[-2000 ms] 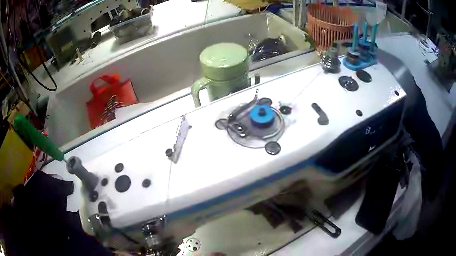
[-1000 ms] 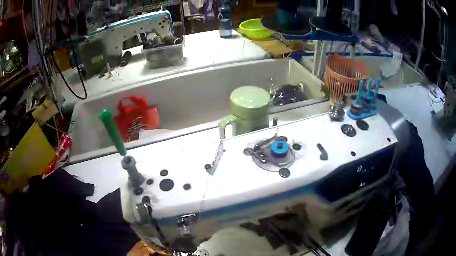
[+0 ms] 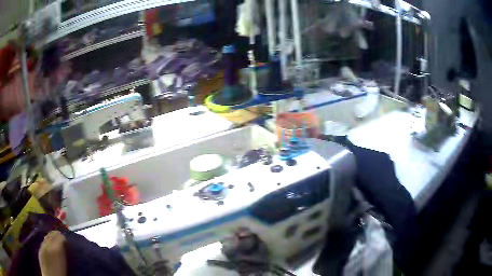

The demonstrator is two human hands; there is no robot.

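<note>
The white sewing machine (image 3: 183, 229), with a blue stripe and a dark display at right, lies across the lower middle. Dark purple cloth (image 3: 91, 253) lies left of its needle end. My left hand (image 3: 53, 253) shows small and blurred on or against this cloth, cut off by the bottom edge. I cannot tell whether it grips the cloth. My right hand is not in view. The needle area is blurred at the bottom edge.
Behind the machine are a white trough (image 3: 162, 156), a red bag (image 3: 116, 195) and a green mug (image 3: 206, 166). Thread cones (image 3: 230, 70) stand beyond. Dark cloth (image 3: 380, 175) drapes at the machine's right end. A green-handled tool (image 3: 106, 183) stands upright at left.
The view has tilted up and swung right, so the machine sits lower and further left. Thread cones and the overhead rail show now. A hand shows at lower left.
</note>
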